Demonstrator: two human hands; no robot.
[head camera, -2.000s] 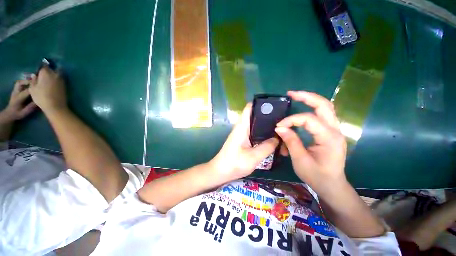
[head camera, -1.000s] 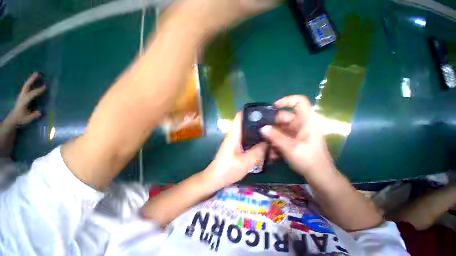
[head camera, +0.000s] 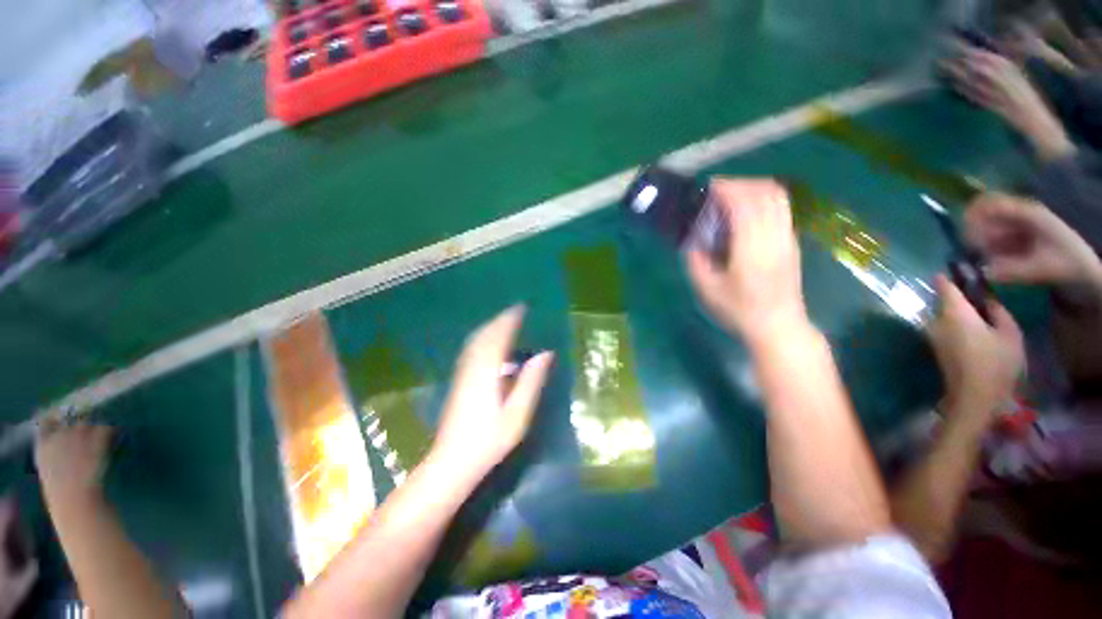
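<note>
My right hand (head camera: 752, 248) is stretched forward. Its fingers are closed around the near end of a black phone (head camera: 674, 203) close to the pale rail, with a bright glare spot on the far end. My left hand (head camera: 481, 393) is over the bench, left of a yellow-green strip (head camera: 616, 405), its thumb and index finger spread. A small dark piece (head camera: 520, 359) shows between them; the blur and the hand hide what it belongs to and whether it is gripped.
An orange strip (head camera: 317, 447) lies left of my left hand. A pale rail (head camera: 447, 252) crosses behind the bench. Beyond it are a red parts tray (head camera: 377, 94) and grey clear trays (head camera: 91, 181). Other people's hands are at the left (head camera: 75, 457) and right, one pair holding a dark unit (head camera: 970, 281).
The view has swung up toward the rail and trays. My hands have parted; my right hand has gone forward onto a phone. The arm that crossed at the left is gone.
</note>
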